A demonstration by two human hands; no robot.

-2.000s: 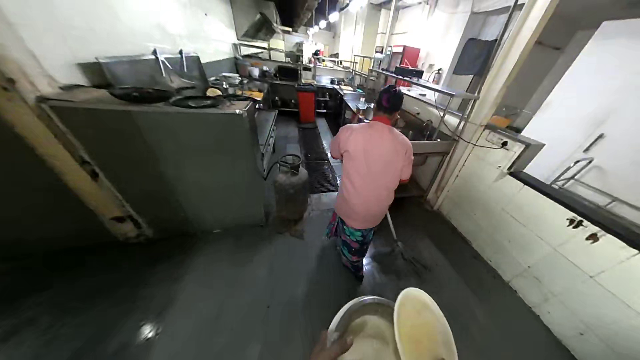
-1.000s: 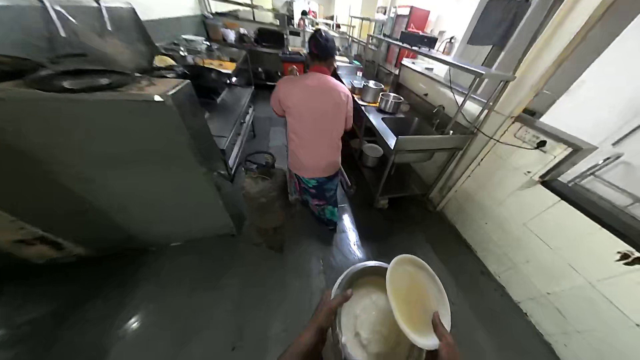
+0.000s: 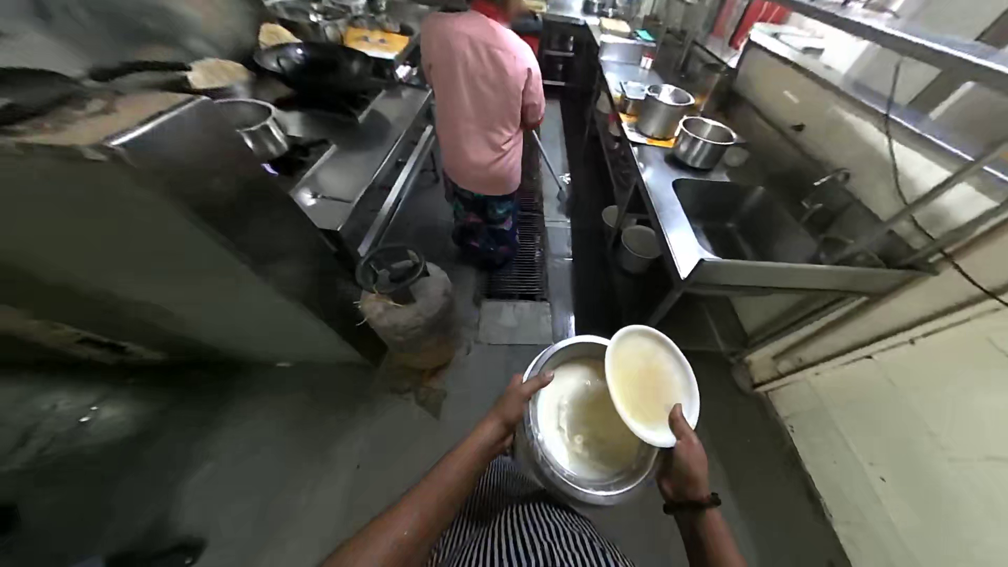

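A round steel pot (image 3: 551, 455) with pale, cloudy liquid inside is held in front of my striped apron. My left hand (image 3: 517, 405) grips its left side, with the thumb over the rim. In my right hand (image 3: 683, 461) is a shallow white bowl (image 3: 650, 386), tilted over the pot's right edge, its inside coated or filled with something pale yellow. The thumb lies on the bowl's rim; the other fingers are hidden under it, so whether they also touch the pot cannot be told. A dark band circles my right wrist.
A person in a pink shirt (image 3: 480, 102) stands ahead, holding a long handle, beside a floor drain grate (image 3: 520, 260). A gas cylinder (image 3: 413, 315) and a stove counter (image 3: 350, 169) are left. Right are a steel sink (image 3: 744, 224), steel pots (image 3: 703, 143) and a tiled wall (image 3: 921, 425).
The view has moved forward along the kitchen, closer to the sink and gas cylinder. Both my forearms show more fully, with the pot and bowl still held.
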